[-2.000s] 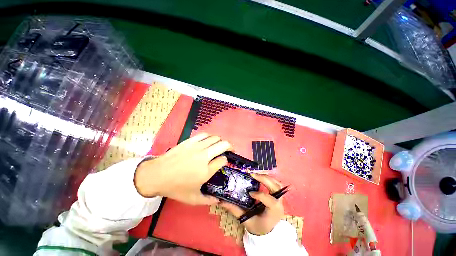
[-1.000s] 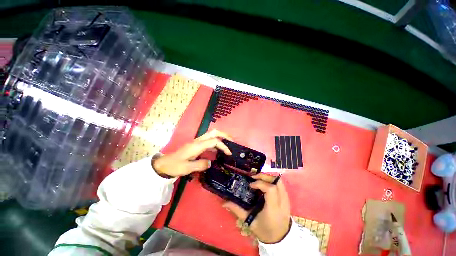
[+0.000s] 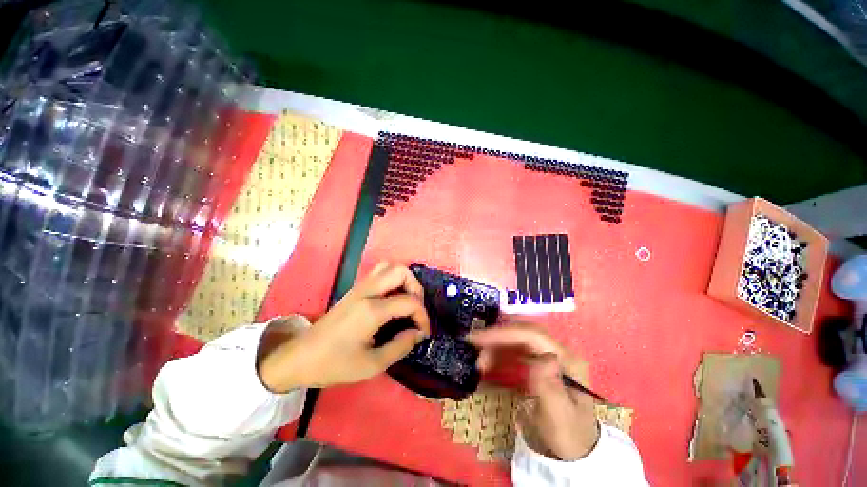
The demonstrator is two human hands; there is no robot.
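The opened black device body (image 3: pixel 439 366) is in front of me, its dark inside facing up. The black cover (image 3: pixel 458 295) lies against its far side. My left hand (image 3: pixel 366 328) is on the left end of both parts, fingers curled around them. My right hand (image 3: pixel 542 376) is at the body's right end, blurred. It holds the dark tweezers (image 3: pixel 582 387), whose thin tip points right. Whether its fingertips touch the body is unclear.
Black adhesive strips (image 3: pixel 544 269) and rows of small black pads (image 3: pixel 409 169) lie beyond. Tan adhesive pieces (image 3: pixel 485 418) lie near me, a larger sheet (image 3: pixel 276 209) left. Blister trays (image 3: pixel 86 228) stand far left. A parts box (image 3: pixel 816 285) and hot glue gun (image 3: pixel 775 433) are right.
The cover and body have been turned slightly in my hands. My right hand has moved right and the tweezers now point down to the right. The view has shifted.
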